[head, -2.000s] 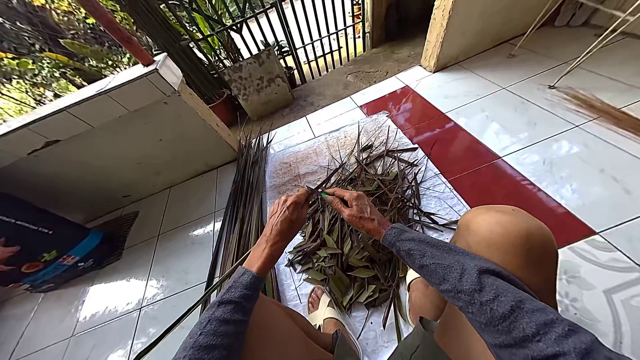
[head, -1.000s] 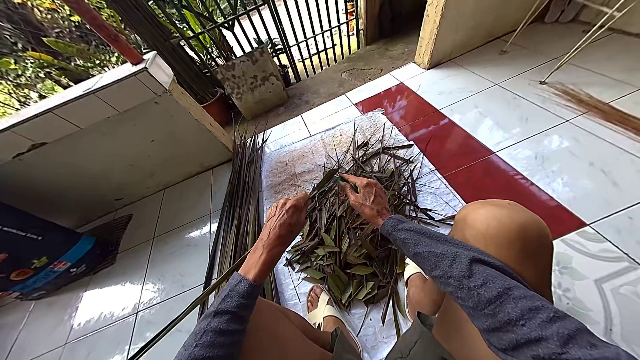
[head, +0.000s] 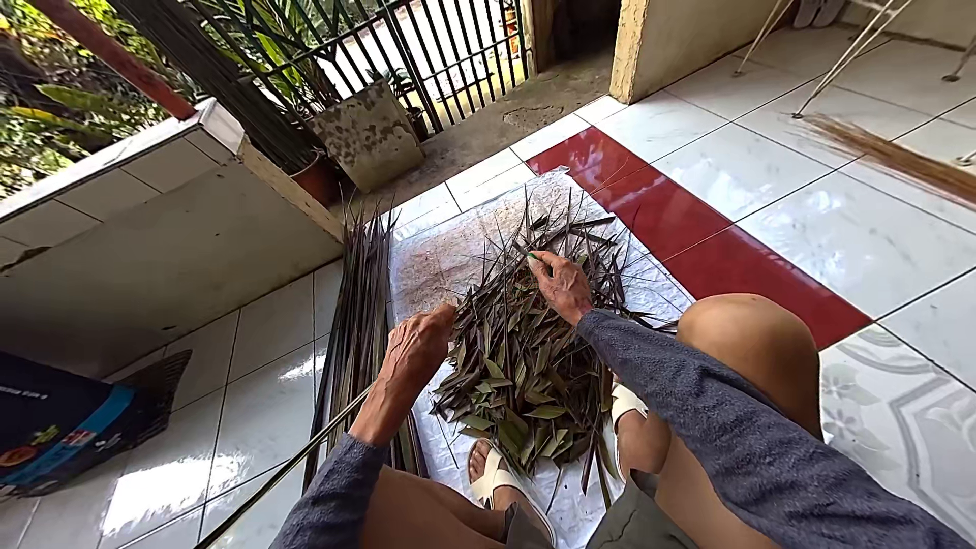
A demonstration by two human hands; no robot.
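Note:
My left hand (head: 418,343) is closed around a long thin palm leaf strip (head: 282,471), whose length runs back under my wrist toward the lower left. Up and to the right of it, my right hand (head: 563,284) pinches something small; a bit of green shows at the fingertips, too small to name. Below both hands lies a heap of cut leaf pieces (head: 526,381), dark brown and green, on a white sheet (head: 427,255). A bundle of long dark leaf strips (head: 354,313) lies along the sheet's left side.
A dark printed bag (head: 69,427) stands at the left, by a low wall (head: 175,259). Loose broom-like bristles (head: 900,156) and thin metal legs (head: 846,61) are at the upper right. A metal gate (head: 457,61) and potted plant (head: 316,175) stand beyond. My sandalled feet flank the heap.
My hands were close together two seconds ago and are now apart, with my right hand farther up and right. My left hand keeps hold of the strip.

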